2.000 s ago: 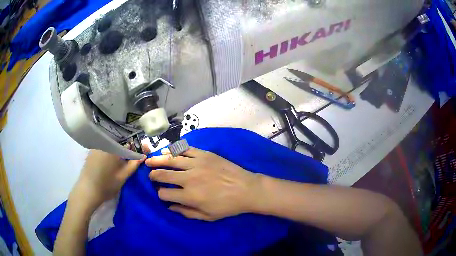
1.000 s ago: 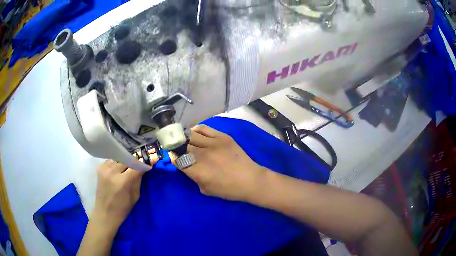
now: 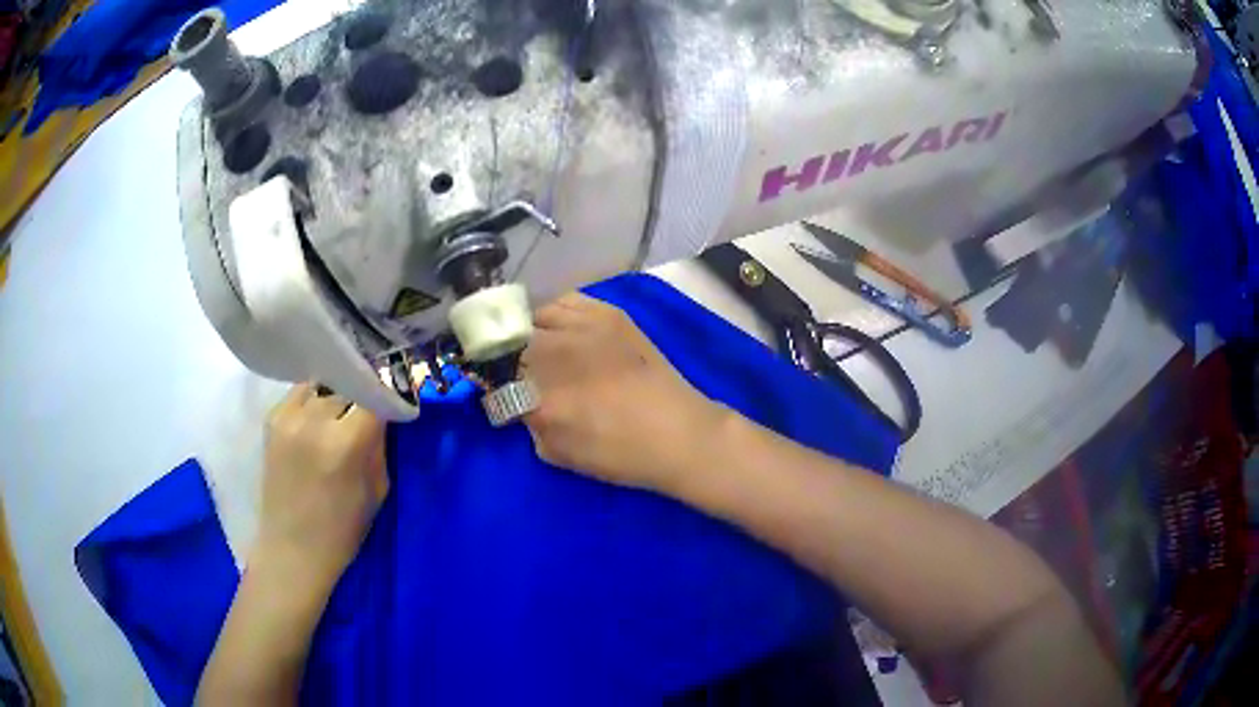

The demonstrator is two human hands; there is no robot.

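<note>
Royal blue fabric [image 3: 552, 566] runs from under the off-white sewing machine head [image 3: 373, 180] toward me, with a separate-looking flap at the left. It is puckered beside the presser foot and needle area [image 3: 439, 376]. My left hand [image 3: 327, 463] is at the cloth's left edge, fingers bent, tips partly hidden behind the white guard. My right hand [image 3: 608, 394] lies on the cloth right of the needle area, fingers curled on it, tips hidden behind the cream tension knob [image 3: 492, 322] and the ridged grey knob [image 3: 511, 402].
Black shears [image 3: 794, 325] lie right of the cloth, partly covered by it. Small snips [image 3: 842, 265] and an orange-brown and blue tool [image 3: 914, 293] lie beyond them. Dark scraps [image 3: 1056, 307] are farther right. A red basket [image 3: 1194, 553] is at the right edge.
My right hand has moved from spread over the cloth in front of the needle to curled at its right. My left hand's fingers have shifted. The machine sits farther right in view.
</note>
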